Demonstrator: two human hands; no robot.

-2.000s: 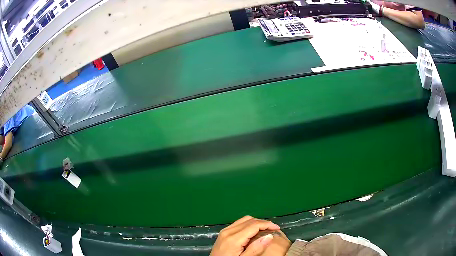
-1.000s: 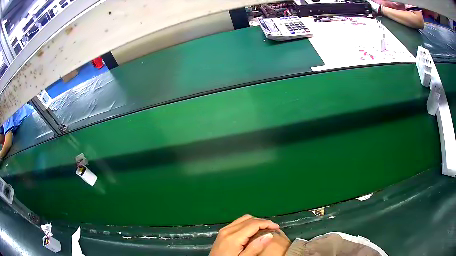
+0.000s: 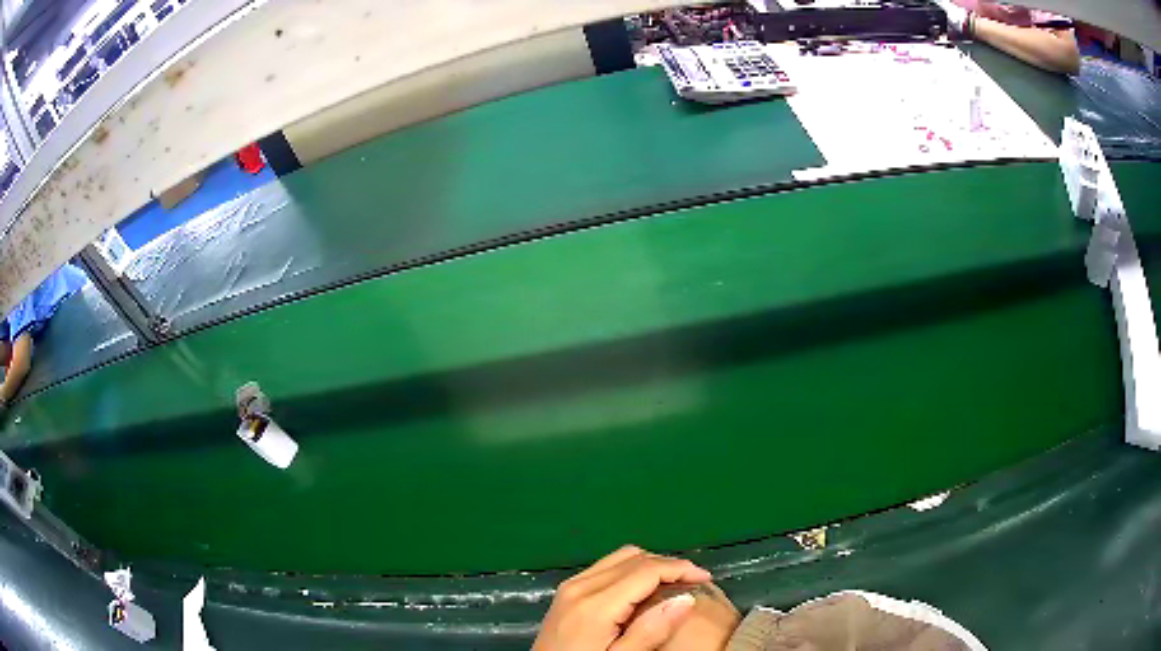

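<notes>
My left hand and my right hand are folded together at the bottom edge, partly cut off. Their fingers are curled and touching, and no object shows in them; the palms are hidden. An open white charger housing lies tilted on the green conveyor belt at the left, well away from my hands. Dark and yellow parts show at its open end, with a greyish plug cover beside it. Another open housing with a white piece at its upper end lies on the near ledge at lower left.
White guide strip at right, with white chargers along its upper end. Calculator and record sheet on the far ledge. A person's forearm at upper right, another's arm at far left. Torn white scrap on the near ledge. Pale overhead beam.
The open housing on the belt has moved to the right with its cover. My hands have stayed folded in the same place.
</notes>
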